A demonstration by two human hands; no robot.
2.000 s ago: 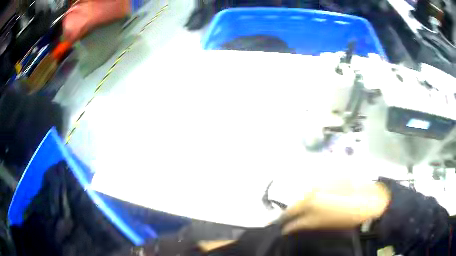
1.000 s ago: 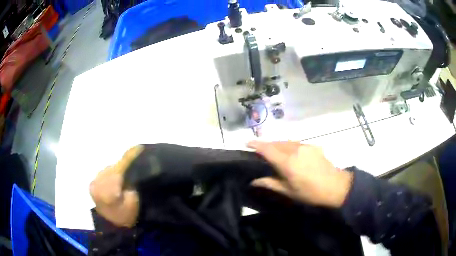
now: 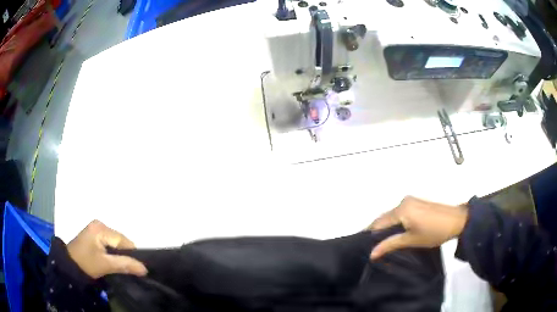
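A black fabric piece [image 3: 262,268] is stretched between my two hands along the front edge of the white table and hangs down over my lap. My left hand [image 3: 104,251] grips its left upper corner, with the thumb on top. My right hand [image 3: 418,226] grips its right upper edge between thumb and fingers. The fingers under the cloth are hidden. The white sewing machine [image 3: 378,91] stands behind, and its needle area [image 3: 314,116] is lit purple-white with no fabric under it.
Silver thread snips [image 3: 452,139] lie right of the needle. A blue crate [image 3: 27,228] with dark contents is at the lower left, and another blue crate [image 3: 141,17] is behind the table. A white sheet [image 3: 467,283] hangs at the lower right.
My hands have moved apart and nearer to my body, spreading the black fabric wider. The fabric has moved away from the machine. The view has shifted slightly.
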